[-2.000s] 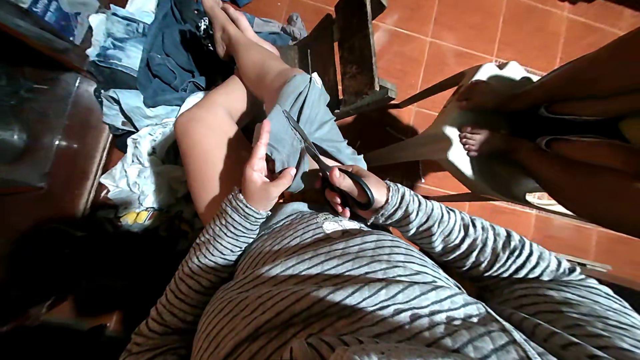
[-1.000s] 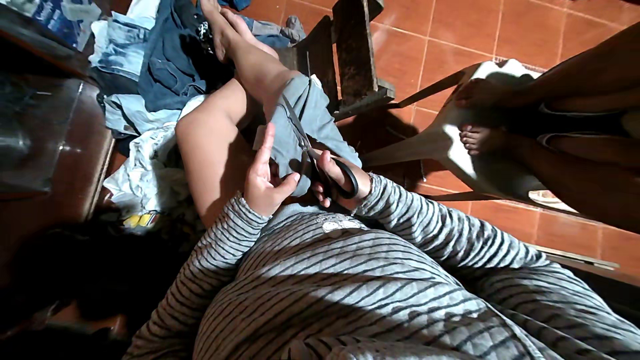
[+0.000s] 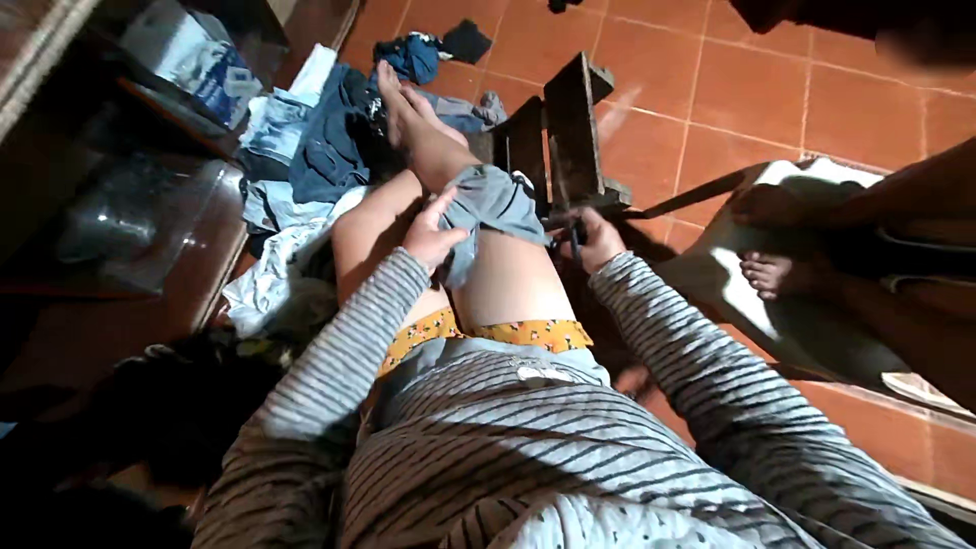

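Note:
A piece of grey cloth (image 3: 499, 202) lies bunched over my thigh near the knee, with a narrow part hanging toward my lap. My left hand (image 3: 436, 235) touches its left edge, thumb and forefinger spread; whether the other fingers grip it is hidden. To the right of the cloth, apart from it, my right hand (image 3: 596, 240) is closed around dark-handled scissors (image 3: 576, 238). Their blades point up and away from me and are blurred, so I cannot tell how far apart they are.
Clothes (image 3: 328, 145) are heaped at the left beside a clear plastic container (image 3: 183, 221). A dark wooden seat (image 3: 576, 130) stands ahead on the tiled floor. At the right, another person's bare foot (image 3: 765, 274) rests on a pale chair (image 3: 732, 286).
My right hand has moved right with the scissors, away from the cloth, where the blades were before. The cloth has moved from near my lap toward my knee. The view has shifted.

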